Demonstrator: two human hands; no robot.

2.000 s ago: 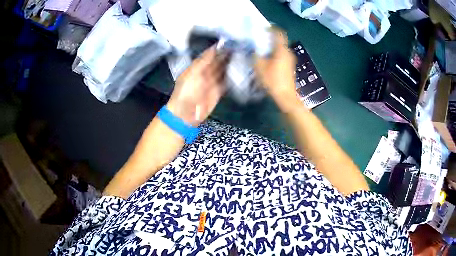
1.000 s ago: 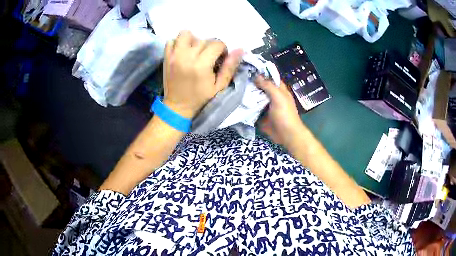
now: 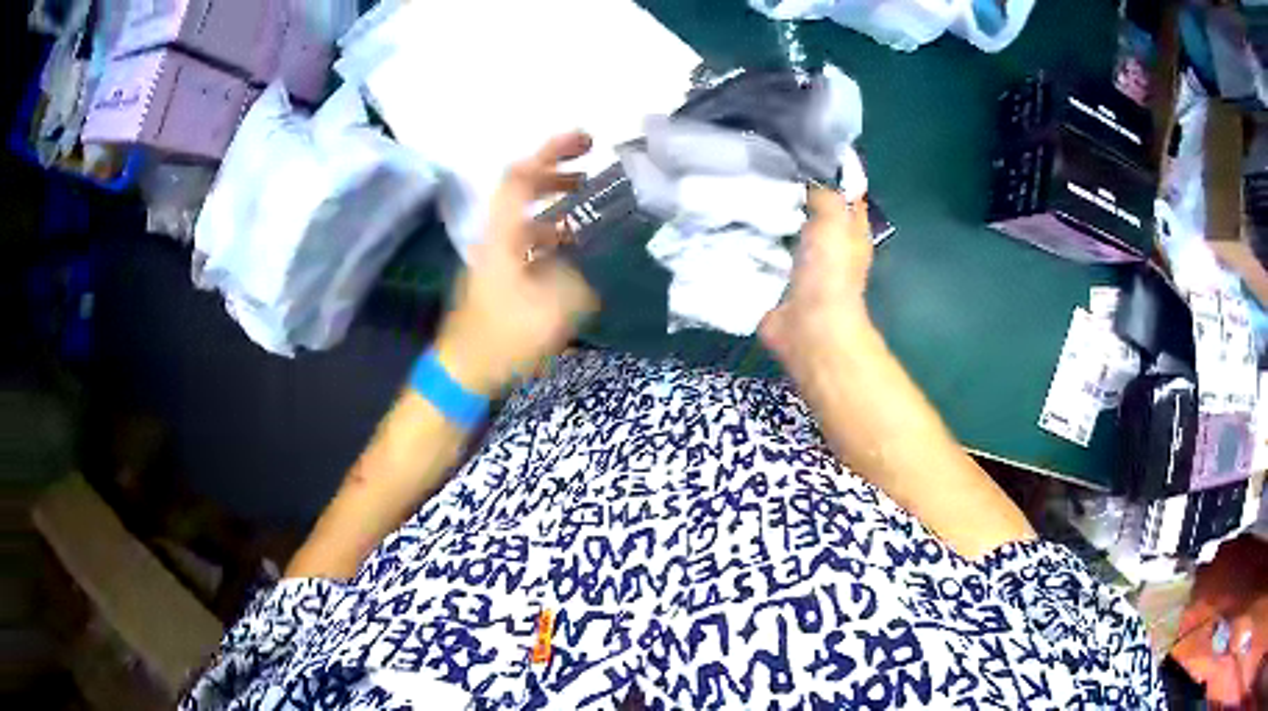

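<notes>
A crumpled white mailer bag (image 3: 730, 257) with dark grey inside is bunched in front of me. My right hand (image 3: 830, 250) grips its right side. My left hand (image 3: 522, 299) is blurred, at the left end of a black box (image 3: 595, 206) with white print. The box shows between that hand and the bag; whether the fingers hold it cannot be told. A dark box corner (image 3: 882, 225) shows just right of my right hand, mostly hidden by hand and bag.
Flat white mailers (image 3: 522, 84) lie behind the bag. A filled white parcel (image 3: 306, 229) and pink boxes (image 3: 167, 97) are at left. Stacked black boxes (image 3: 1078, 174) and printed labels (image 3: 1082, 368) are at right. A white carrier bag (image 3: 918, 17) is at the top.
My left hand has let go of the bag and moved down-left. The bag is now farther from my body, over the spot of the flat-lying black box, with its dark inside showing more.
</notes>
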